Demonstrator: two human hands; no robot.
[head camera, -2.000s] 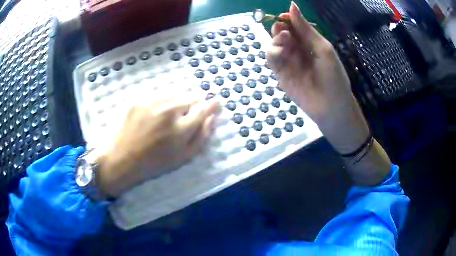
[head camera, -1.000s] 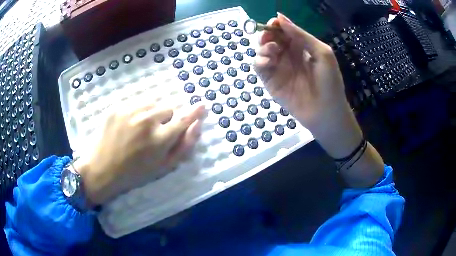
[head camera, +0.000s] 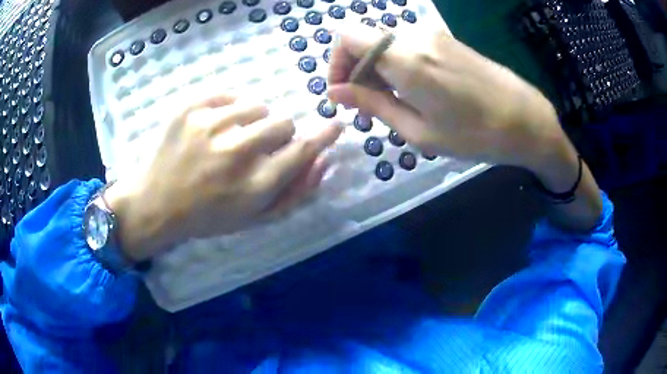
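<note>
The white blister tray (head camera: 212, 281) lies in front of me. Small dark round parts (head camera: 384, 170) with shiny centres sit in its pockets along the far row and on the right side. My right hand (head camera: 446, 95) holds a thin stick tool (head camera: 371, 58) between thumb and fingers over the tray's right part. The tool's lower end is hidden by my fingers, near a round part. My left hand (head camera: 219, 172) lies over the tray's middle, its index fingertip beside the round parts; I see nothing held in it, but its underside is hidden.
A black parts tray (head camera: 23, 109) with rows of silvery round parts stands at the left. Black parts trays (head camera: 603, 66) stand at the far right. A dark red-brown block (head camera: 139, 6) shows at the top edge behind the white tray, with green bench surface (head camera: 475, 29) right of it.
My right hand has come from the tray's far right corner down and left to the parts by my left fingertip. The ring-shaped tool end seen earlier is hidden. The view has shifted, so the tray sits higher.
</note>
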